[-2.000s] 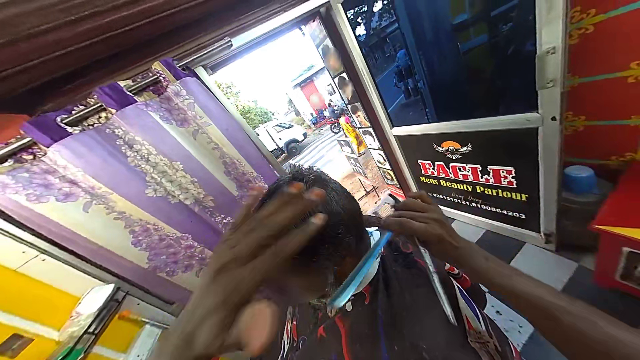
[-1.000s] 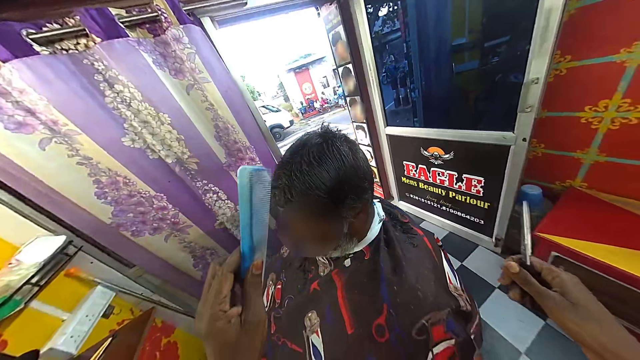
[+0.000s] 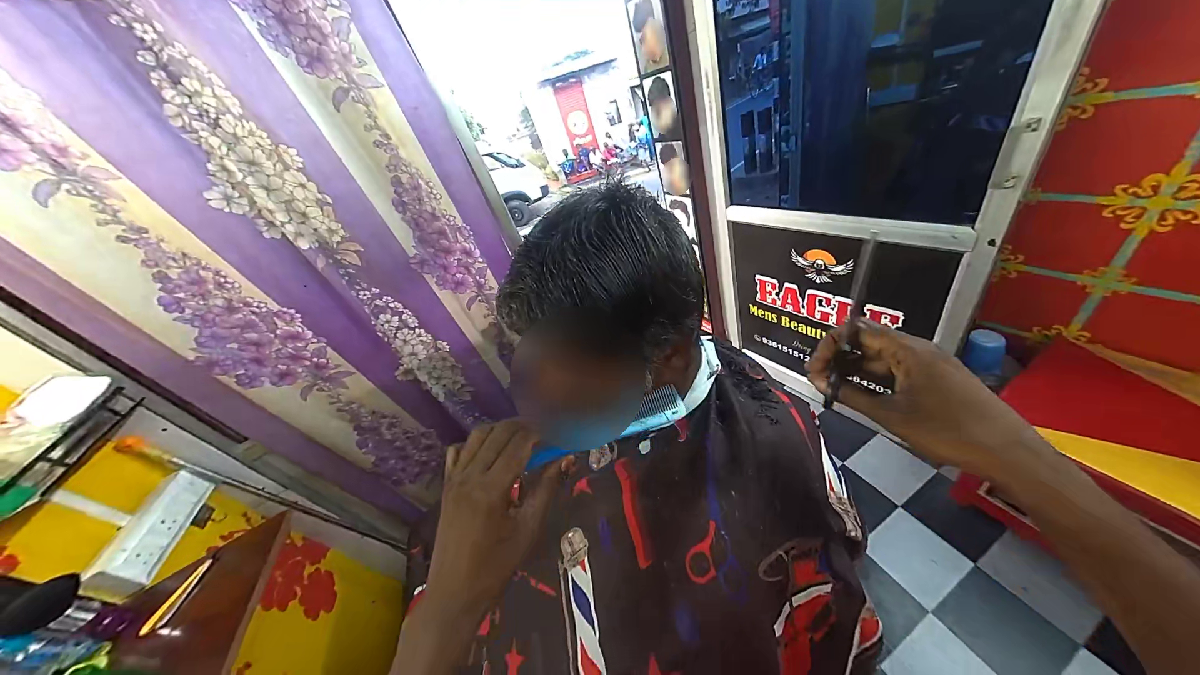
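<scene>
My left hand is closed around the end of a blue comb, whose toothed end lies near the jaw and ear of a seated person with short dark hair. A dark printed barber's cape covers the person, with a pale blue strip around the neck. To the right of the head, my right hand holds scissors with the blades pointing up, apart from the hair. Cut hair lies on the cape's shoulder.
A purple floral curtain hangs at the left, above a counter with a white power strip. Behind the person stands a glass door with a metal frame. A red and yellow cabinet and a blue container are at the right.
The comb was upright left of the head one second ago; now it lies by the jaw. My right hand was at the head two seconds ago, then moved right, and is now somewhat closer to it.
</scene>
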